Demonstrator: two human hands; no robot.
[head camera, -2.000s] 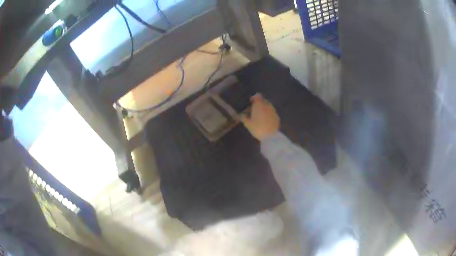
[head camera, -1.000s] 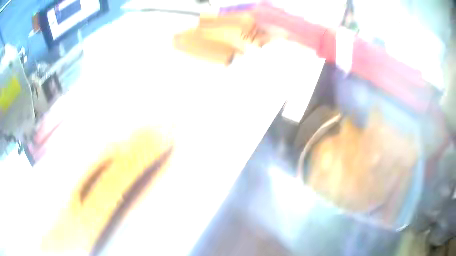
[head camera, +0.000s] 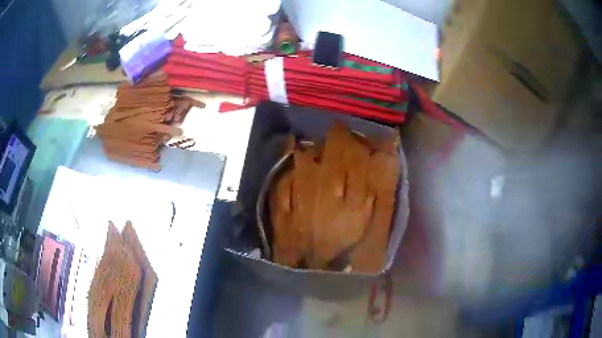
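Note:
Neither of my hands is in the picture. Brown panels with dark slits lie on the white sheet at the lower left. A rounded container right of the sheet holds a heap of brown pieces, some standing upright. A strip bundle of many brown strips lies behind the sheet. The clamp frame, pink inside, is at the left edge.
A stack of red strips or folded pieces with a white band lies behind the container. A black block rests on it. A cardboard box is at the upper right. The control screen is at the far left.
The view has swung up from the floor, where one hand was at a small tray-like object on a dark mat, to the table and then further right. That hand has left the picture.

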